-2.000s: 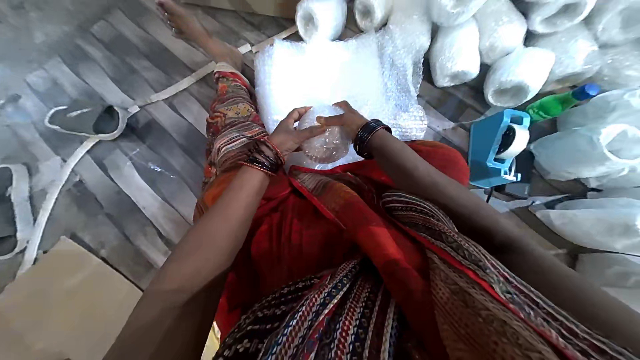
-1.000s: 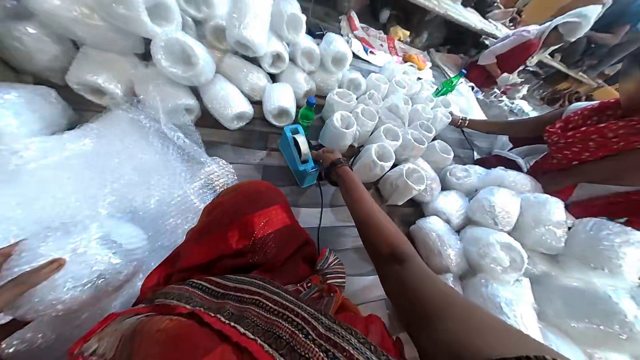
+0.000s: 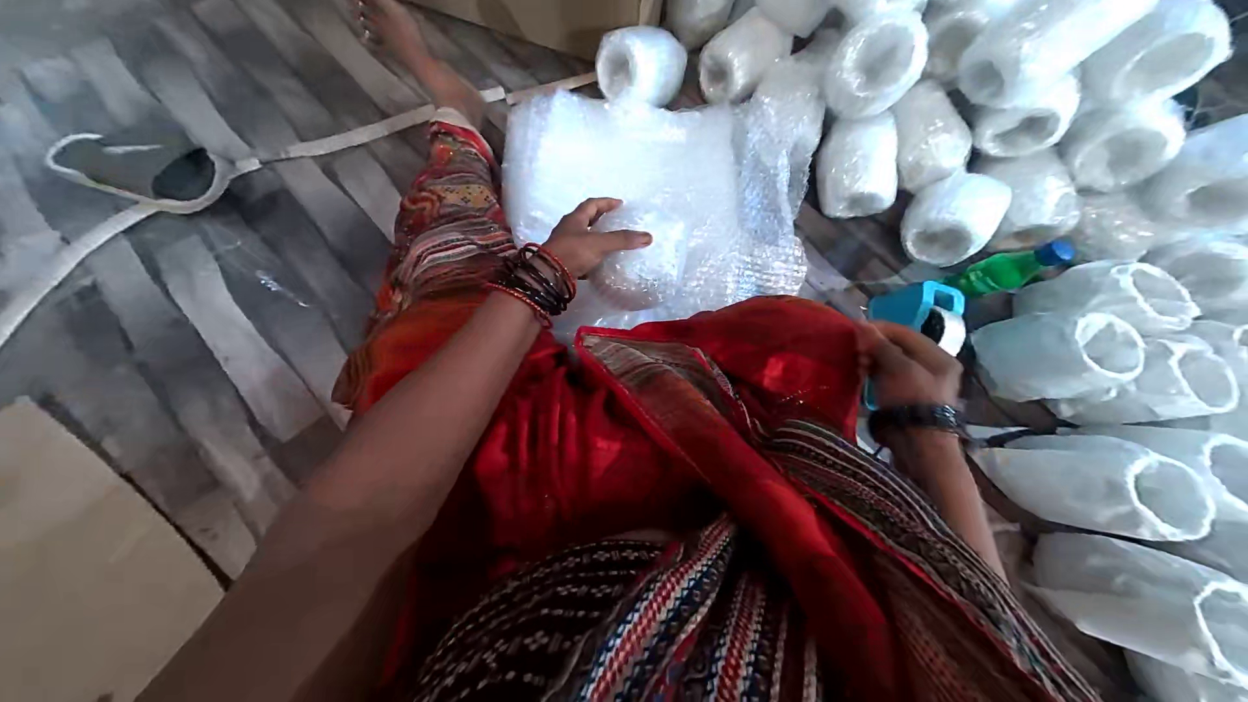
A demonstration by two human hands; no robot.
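Note:
My left hand (image 3: 597,242) rests on a rounded bundle in bubble wrap (image 3: 639,273), its thumb and fingers spread over the top. The bundle lies at my lap on the near part of a stack of bubble wrap sheets (image 3: 585,156). My right hand (image 3: 909,363), blurred, is at the near side of a blue tape dispenser (image 3: 912,304) with a white roll; its fingers are bent, and whether they hold anything is hidden. Beyond the dispenser lies a green bottle with a blue cap (image 3: 1004,271).
Many wrapped, hollow rounded pieces (image 3: 955,216) crowd the right side and the top. A pale strap (image 3: 361,132) with a loop crosses the floor at left. A cardboard sheet (image 3: 88,565) lies lower left, and a cardboard box (image 3: 546,19) stands at the top.
Two seconds ago both hands were on the bundle; now only my left hand is, and my right hand is by the tape dispenser. The view swung right and came back.

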